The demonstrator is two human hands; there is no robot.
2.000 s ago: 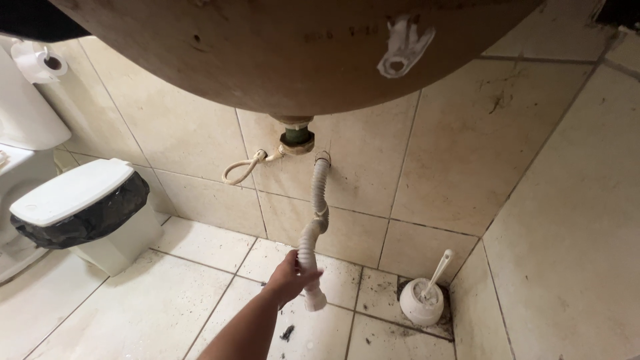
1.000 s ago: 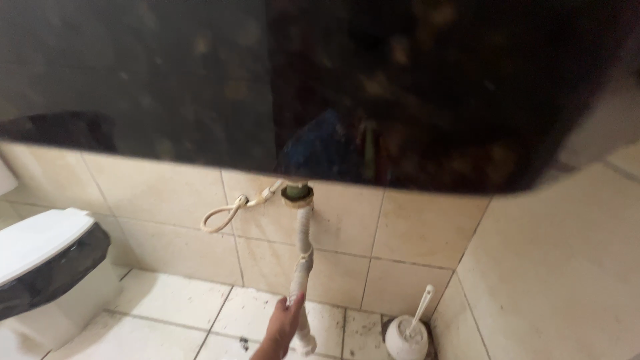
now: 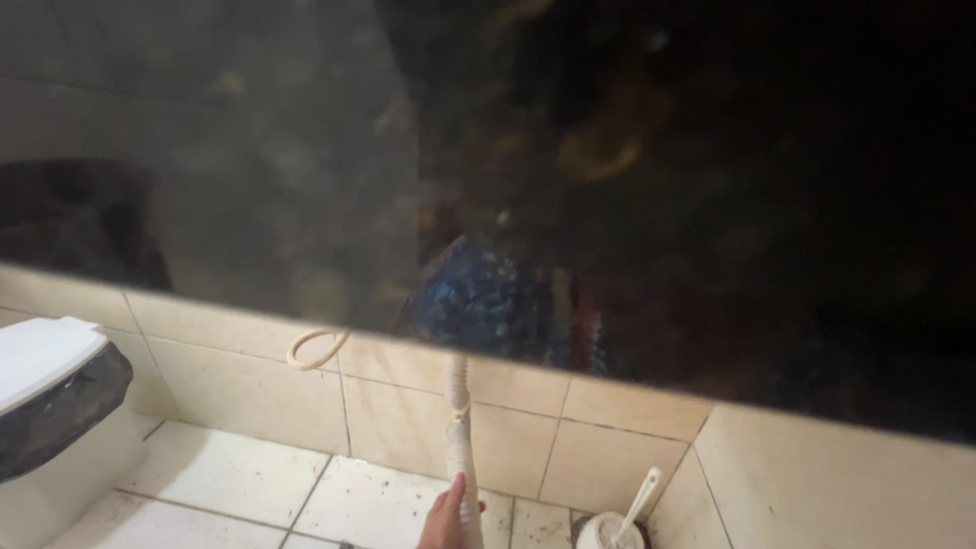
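My left hand (image 3: 451,512) is at the bottom centre, closed around a white corrugated drain hose (image 3: 460,450), thumb in front and fingertips showing on its right side. The hose hangs down in front of the tiled wall, its upper end hidden behind a dark glossy panel or countertop (image 3: 267,191). A narrower ring or joint is visible on the hose above my hand. Left of the hose, a loop of cream flexible tube (image 3: 316,351) shows below the panel's edge. My right hand is not in view.
The dark panel fills the upper part of the view, with blurred reflections. A white-lidded bin (image 3: 46,358) with a black bag stands at the left. A toilet brush in a white holder (image 3: 610,534) is at the lower right, near the wall corner. Dirt specks the floor tiles.
The view has shifted so that the dark panel hides the basin's underside and the drain outlet seen two seconds ago. My left hand stays on the hose, which now hangs straighter.
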